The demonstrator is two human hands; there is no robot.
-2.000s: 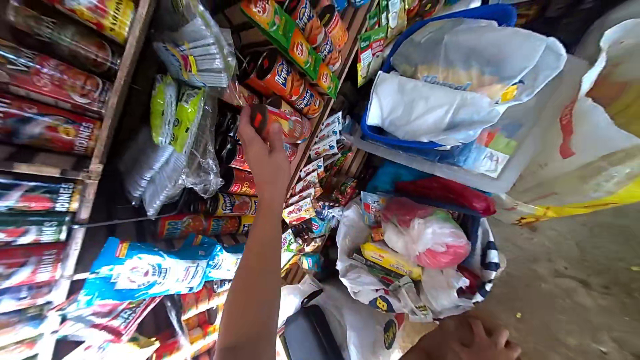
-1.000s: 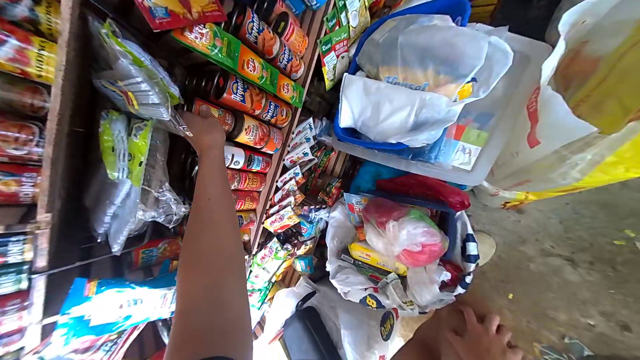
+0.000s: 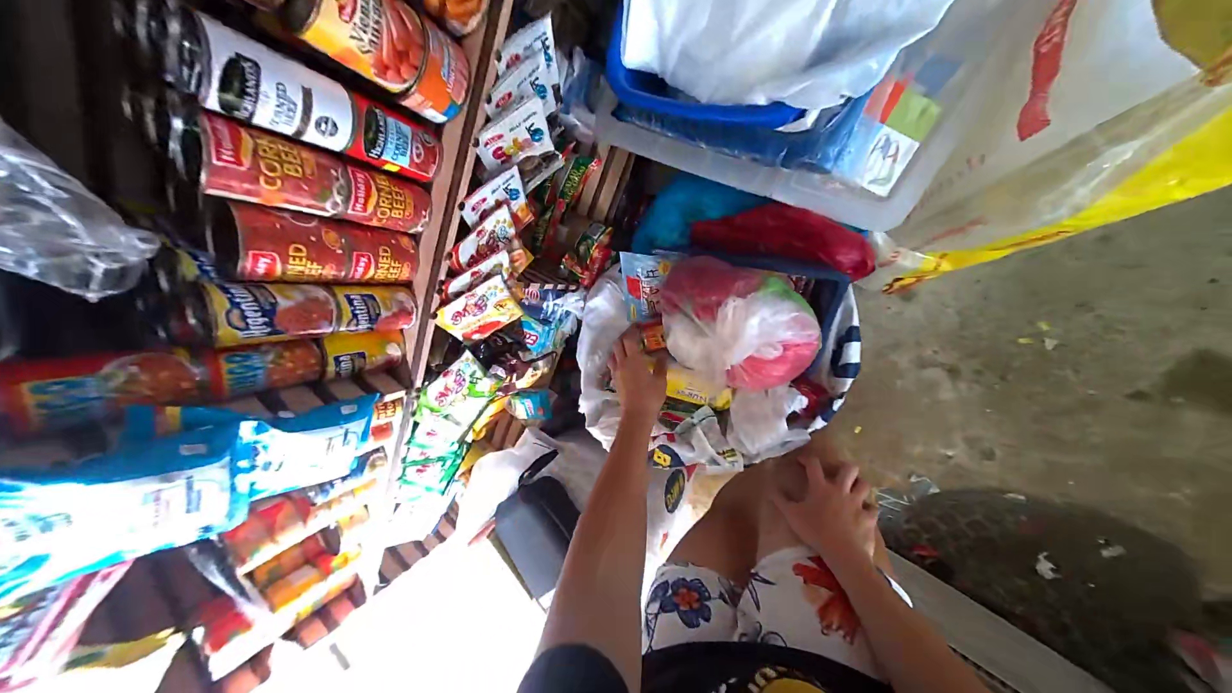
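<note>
My left hand [image 3: 637, 373] reaches into the left side of a basket lined with white plastic [image 3: 599, 409]. Its fingers touch or hold a small orange-and-dark packet [image 3: 654, 337]; the grip is partly hidden. Beside it in the basket lie a knotted clear bag with pink and green contents [image 3: 741, 322], a yellow pack [image 3: 695, 389] and a light-blue packet [image 3: 643, 281]. My right hand [image 3: 828, 510] rests over my knee, its fingers a little apart, holding nothing.
Wooden shelves [image 3: 452, 183] with canned goods [image 3: 279, 164] stand at left, with hanging sachets [image 3: 481, 308] along them. A blue tub [image 3: 712, 108] sits in a clear plastic bin [image 3: 866, 204]. A large plastic bag [image 3: 1068, 144] hangs at upper right.
My left hand has moved from the cans on the shelf to the basket. The view has shifted down. My right hand stays at my knee.
</note>
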